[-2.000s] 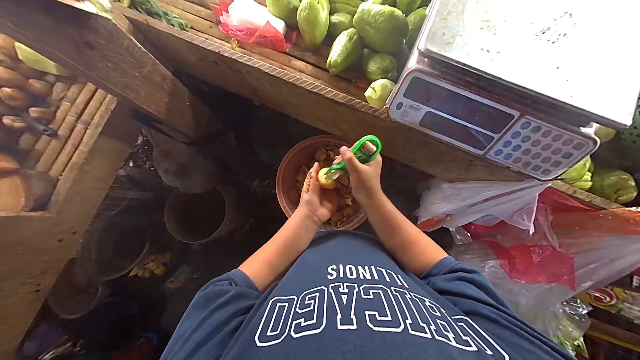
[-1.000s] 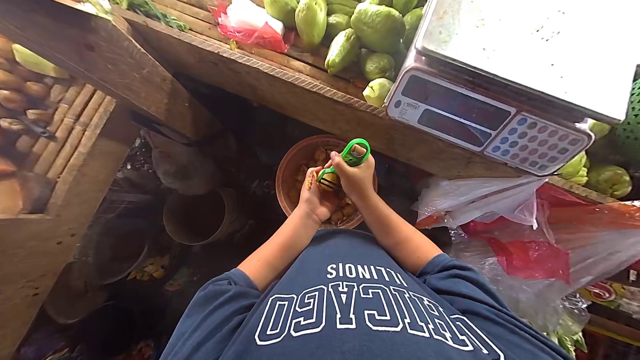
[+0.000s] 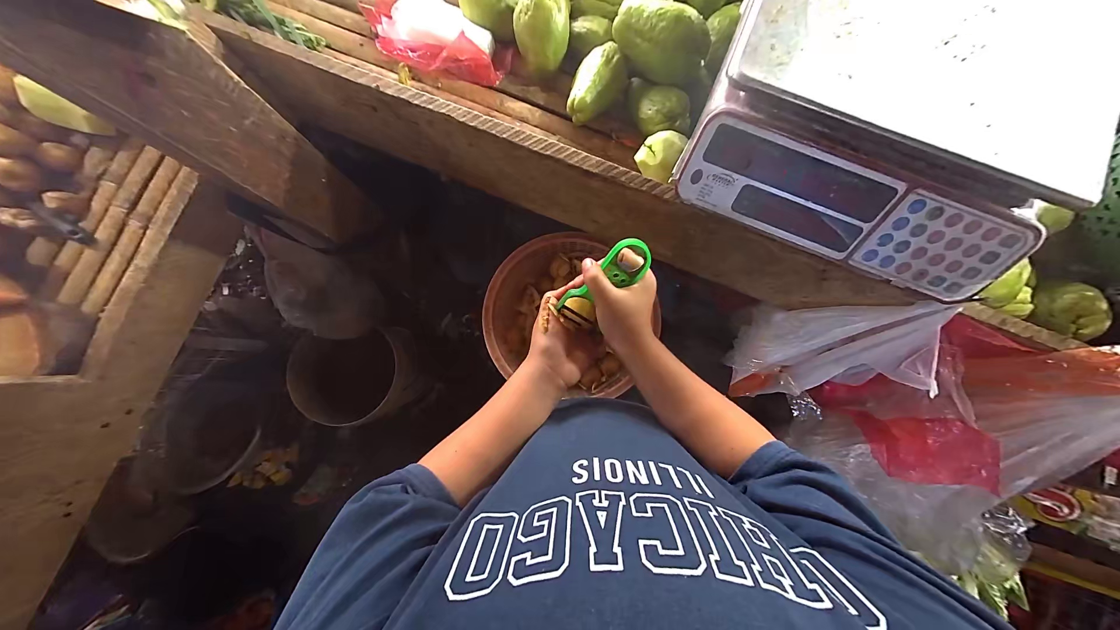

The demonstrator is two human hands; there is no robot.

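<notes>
My right hand (image 3: 623,306) grips a green-handled peeler (image 3: 619,267), its blade lying against a small yellowish peeled vegetable (image 3: 578,308), perhaps a potato. That vegetable rests in my left hand (image 3: 560,343), whose fingers are partly hidden behind the peeler and have brown bits of peel stuck to them. Both hands are over a round reddish-brown basin (image 3: 502,306), which holds peelings and brown pieces; my hands and forearms cover part of it.
A wooden stall edge (image 3: 490,166) crosses ahead, bearing green chayotes (image 3: 661,39) and a digital scale (image 3: 857,201). Plastic bags (image 3: 927,420) hang at the right. At the left stand a bucket (image 3: 341,376) and a bamboo-slatted shelf (image 3: 114,236) with brown produce.
The peeler in my right hand has shifted and turned over the vegetable. My left hand stays around the vegetable above the basin.
</notes>
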